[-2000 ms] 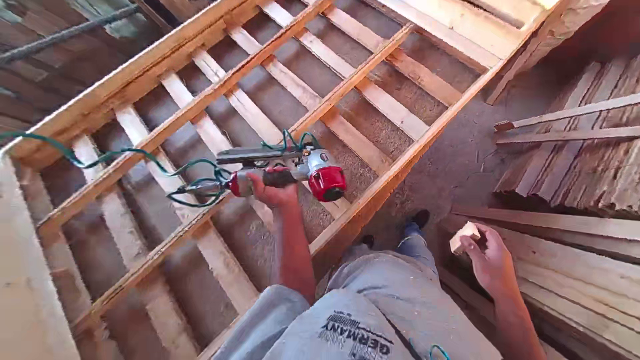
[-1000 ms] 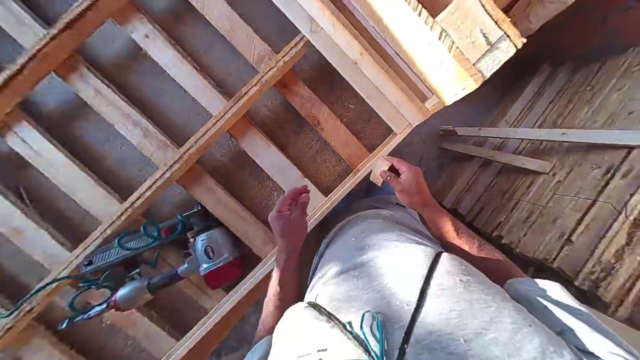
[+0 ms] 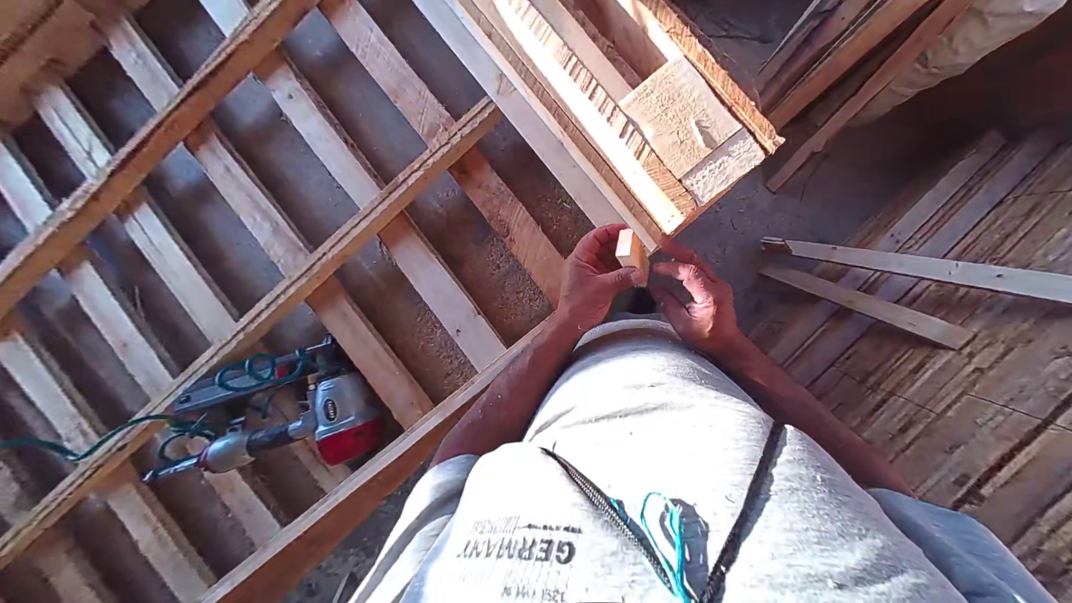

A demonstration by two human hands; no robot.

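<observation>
Between the thumb and fingers of my left hand (image 3: 593, 276) is a small wooden block (image 3: 631, 255), held against the corner of the wooden frame. My right hand (image 3: 697, 297) is beside it at the same corner, fingers apart and bent; whether its fingertips touch the block or the frame is hard to see. A pneumatic nail gun (image 3: 327, 423), silver and red with a green coiled hose (image 3: 109, 440), lies on the slats of the frame (image 3: 352, 243) to the left.
A box-like assembly of planks (image 3: 682, 113) adjoins the frame at the top. Stacked boards (image 3: 938, 402) cover the right side, with two loose strips (image 3: 921, 266) lying over them. More planks (image 3: 871, 75) lean at the upper right.
The nail gun was in my left hand two seconds ago and now lies on the slats. The block, earlier in my right hand, is now in my left. The view has shifted toward the frame's corner.
</observation>
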